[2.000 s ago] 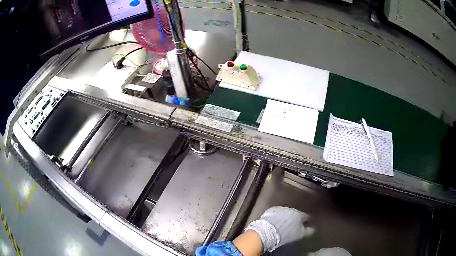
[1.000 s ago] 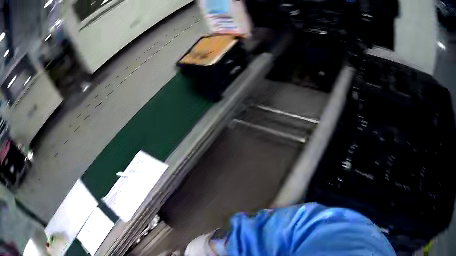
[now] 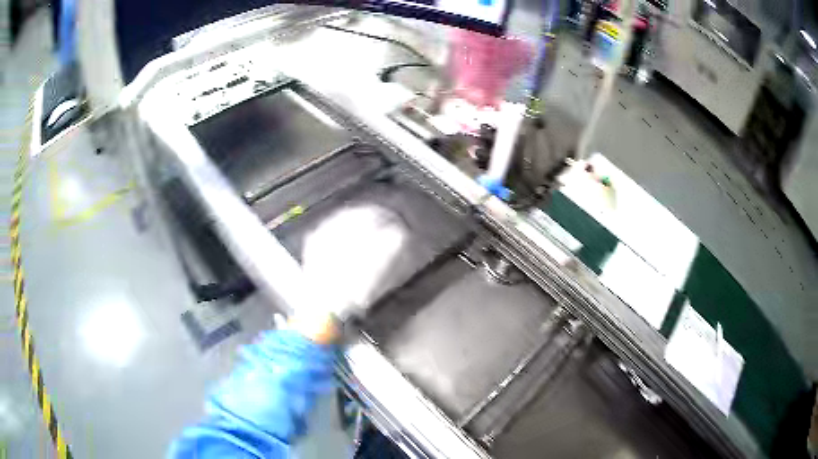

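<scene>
My left hand [image 3: 352, 251], in a blurred white glove with a blue sleeve, reaches over the near rail of the metal conveyor [image 3: 408, 399]. Its fingers are too blurred and bright to tell whether they hold anything. A small yellow mark or object [image 3: 287, 216] shows on a cross bar just left of the glove; I cannot tell what it is. Steel plates [image 3: 475, 332] show between the rails. My right hand is not in view.
A green-matted side table [image 3: 744, 332] with white papers [image 3: 704, 359] stands beyond the far rail. A pink fan [image 3: 484, 67] and a monitor edge [image 3: 466, 13] are at the top. Yellow-black floor tape [image 3: 27, 332] runs at the left.
The view swung right along the line, then back left to the conveyor. My left hand now reaches farther left over the conveyor. The second glove seen at the bottom edge earlier is gone.
</scene>
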